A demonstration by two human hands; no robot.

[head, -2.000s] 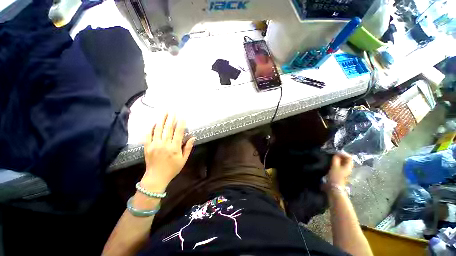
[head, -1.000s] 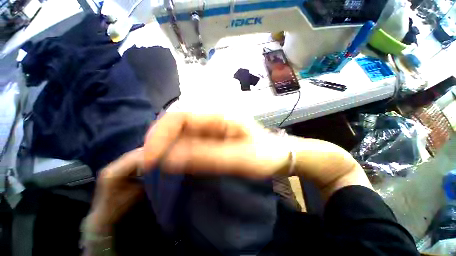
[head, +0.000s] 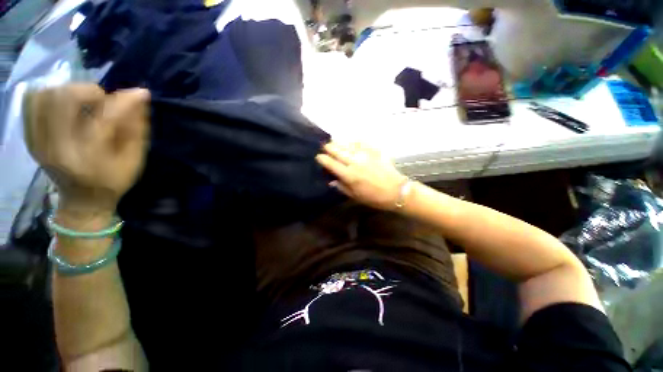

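The large dark navy garment (head: 232, 152) is stretched between my two hands at the table's front edge, with more of it heaped on the table at upper left. My left hand (head: 91, 138) is blurred and closed on the garment at its left side, above the table's left part. My right hand (head: 360, 171) grips the garment's right edge at the table's front edge, fingertips on the cloth. The needle area (head: 331, 33) is partly cut off at the top; no cloth shows under it.
Small black cut pieces (head: 416, 86) lie right of the needle. A smartphone (head: 480, 81) lies beside them. A slim dark tool (head: 558, 116), a teal cluster (head: 552, 81) and a blue tray (head: 632, 102) are further right. A shiny plastic bag (head: 618, 225) is at lower right.
Both hands, earlier close together in front of me with cloth, have spread apart. My left hand moved up and left; my right hand holds the cloth's right edge. The view has shifted.
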